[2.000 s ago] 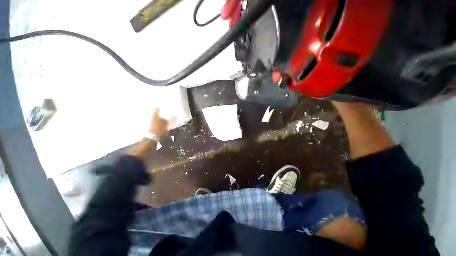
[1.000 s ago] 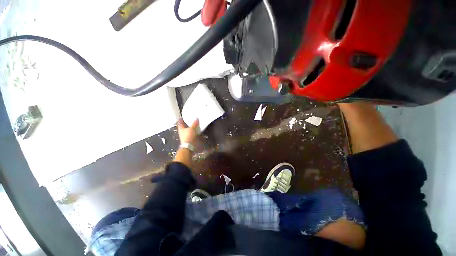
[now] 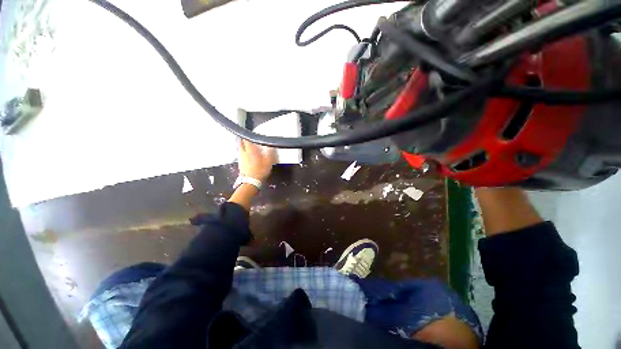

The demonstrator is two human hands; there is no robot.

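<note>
The cloth cutting machine [image 3: 476,116], with a red and black motor body, fills the upper right. Its flat grey base plate [image 3: 368,151] lies on the brown table beside the cut edge of the fabric lay [image 3: 150,129]. My left hand [image 3: 256,161] is on a small white stack of cut pieces [image 3: 286,151] at the notch in the lay; its fingers are partly hidden by the power cable [image 3: 197,95]. My right wrist shows below the motor body, but the machine hides my right hand.
A dark bar [image 3: 203,5] lies on the lay at the top edge, and a small grey-green block [image 3: 26,109] at the far left. White fabric offcuts [image 3: 412,193] are scattered on the brown table [image 3: 327,225]. A green edge [image 3: 460,238] and pale wall are at right.
My left hand reached from the lay to the loose cut pieces, which shifted left and turned towards the notch. The machine looks tilted differently, and its cable now crosses in front of the pieces.
</note>
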